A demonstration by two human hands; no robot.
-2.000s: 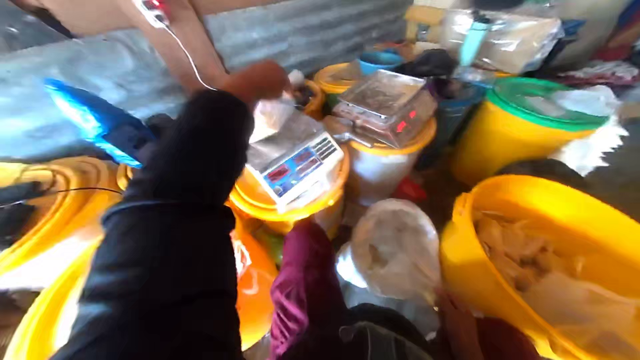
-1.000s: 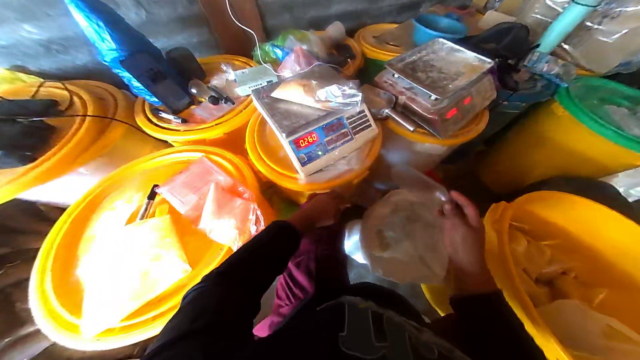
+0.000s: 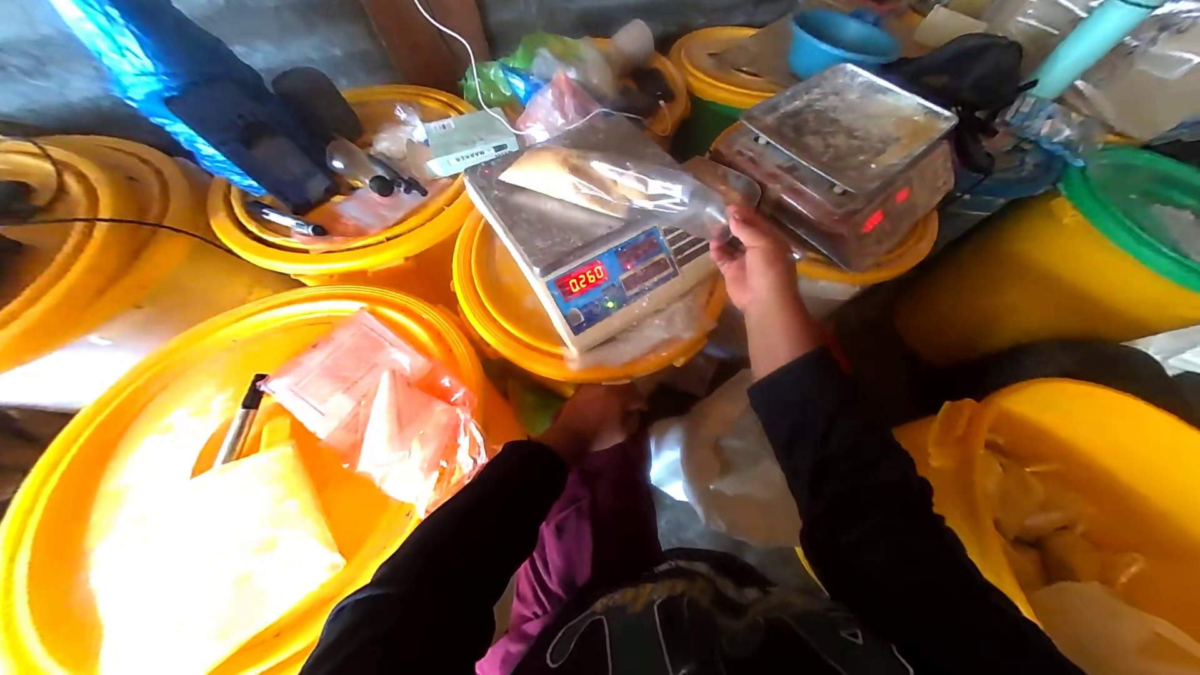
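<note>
A digital scale (image 3: pixel 600 253) with a lit red display stands on a yellow lidded drum. On its metal platform lies a clear plastic bag (image 3: pixel 572 178) with pale contents. The fingers of my right hand (image 3: pixel 750 253) pinch the gathered end of this bag at the platform's right side. Low in front of the scale, my left hand (image 3: pixel 595 417) rests by my knee; its fingers are partly hidden and I cannot tell whether it holds anything. A whitish, cloudy plastic bag or container (image 3: pixel 736 459) is below, between my forearms.
A second scale (image 3: pixel 844 150) stands behind on the right. A yellow drum with filled bags (image 3: pixel 1059 534) is at right. On the left drum lid (image 3: pixel 84 422) lie paper, pink plastic and a marker (image 3: pixel 241 417). Behind are a marker box (image 3: pixel 469 141) and blue bowl (image 3: pixel 839 42).
My right hand has moved from the whitish plastic at the lower middle up to the bag on the scale and taken hold of its end. My left hand stays low.
</note>
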